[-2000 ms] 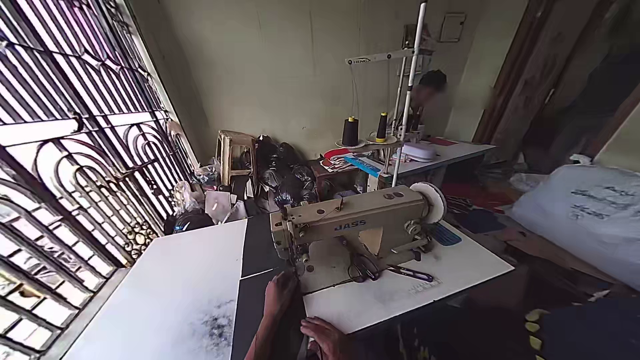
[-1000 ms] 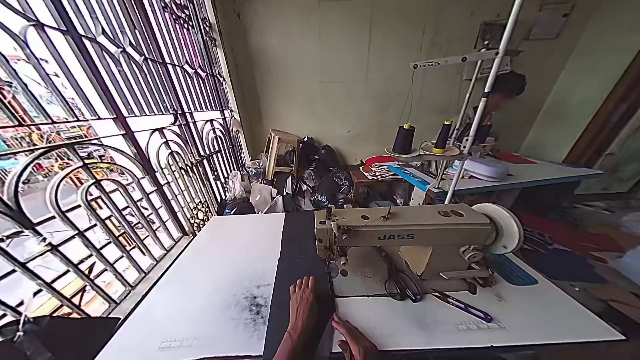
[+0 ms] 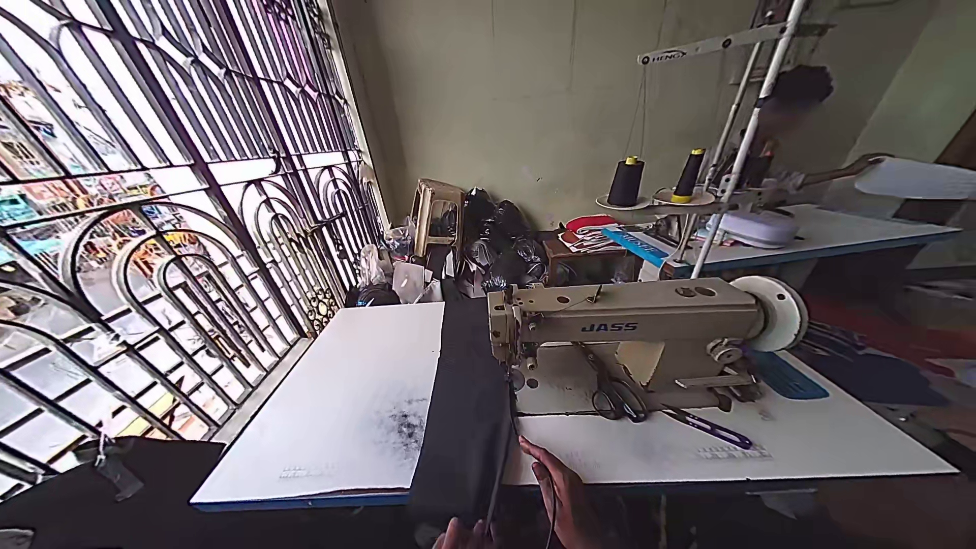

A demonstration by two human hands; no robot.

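Note:
A strip of dark fabric (image 3: 465,404) runs lengthwise across the white table, passing beside the needle end of a beige Jass sewing machine (image 3: 633,313). My left hand (image 3: 461,534) is at the bottom edge, its fingers on the near part of the fabric; most of it is cut off. My right hand (image 3: 560,488) has its fingertips at the fabric's right edge, near a thin dark cord or binding that trails down past the palm. Black-handled scissors (image 3: 619,396) lie by the machine's arm, and a purple-and-white slender tool (image 3: 709,427) lies to their right.
A metal window grille (image 3: 198,191) stands at the left. Thread cones (image 3: 627,183) sit on a stand behind the machine. Black plastic bags (image 3: 503,236) and a wooden stool (image 3: 438,217) are by the wall. Another person (image 3: 793,99) is at a second table (image 3: 862,229), one arm extended toward white material.
My left hand has drawn back from beside the needle area to the near edge. My right hand now lies along the fabric's right edge. The view has shifted. The other person's arm has come into sight.

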